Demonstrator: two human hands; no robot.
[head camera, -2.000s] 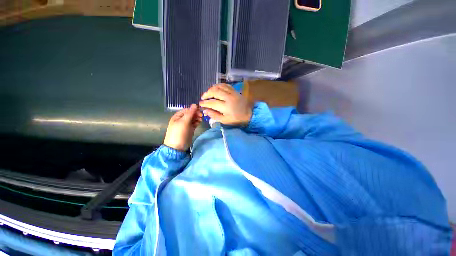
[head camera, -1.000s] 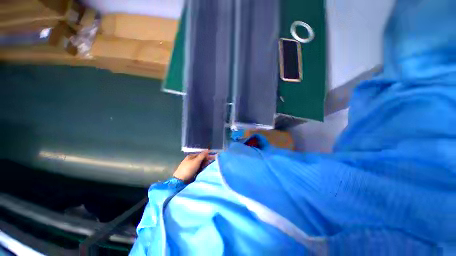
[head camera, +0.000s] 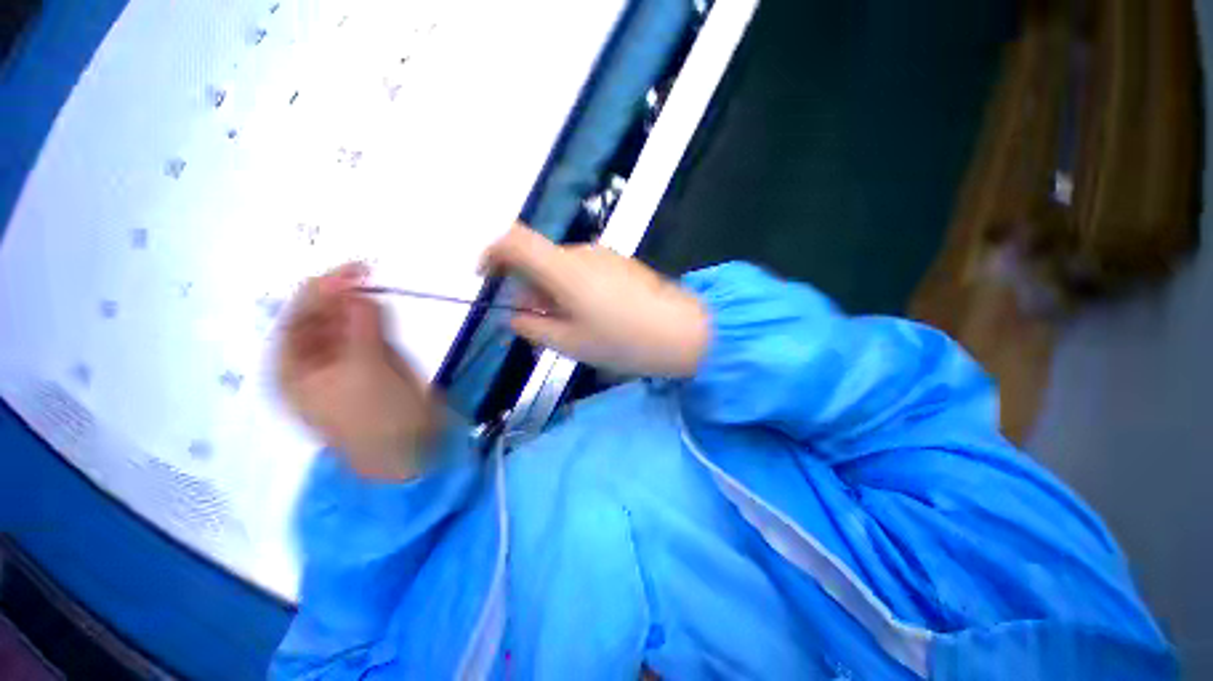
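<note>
A thin dark adhesive strip (head camera: 432, 297) is stretched between my two hands, above the near right edge of the white panel (head camera: 200, 253). My left hand (head camera: 357, 379) is blurred, over the white face, and pinches the strip's left end at the fingertips. My right hand (head camera: 605, 306) holds the other end between thumb and fingers, over the panel's dark edge and the rail. The panel face is bright white with small grey marks and a thin dark rim.
Blue cloth (head camera: 579, 146) shows along the panel's right side and at its lower left. A silver-white rail (head camera: 685, 120) runs beside it. Green floor (head camera: 825, 146) lies beyond, with brown cartons (head camera: 1131, 146) at the upper right.
The view has swung from the striped supply sheets and green board to the white panel. Both hands are now raised in front, with a strip stretched between them.
</note>
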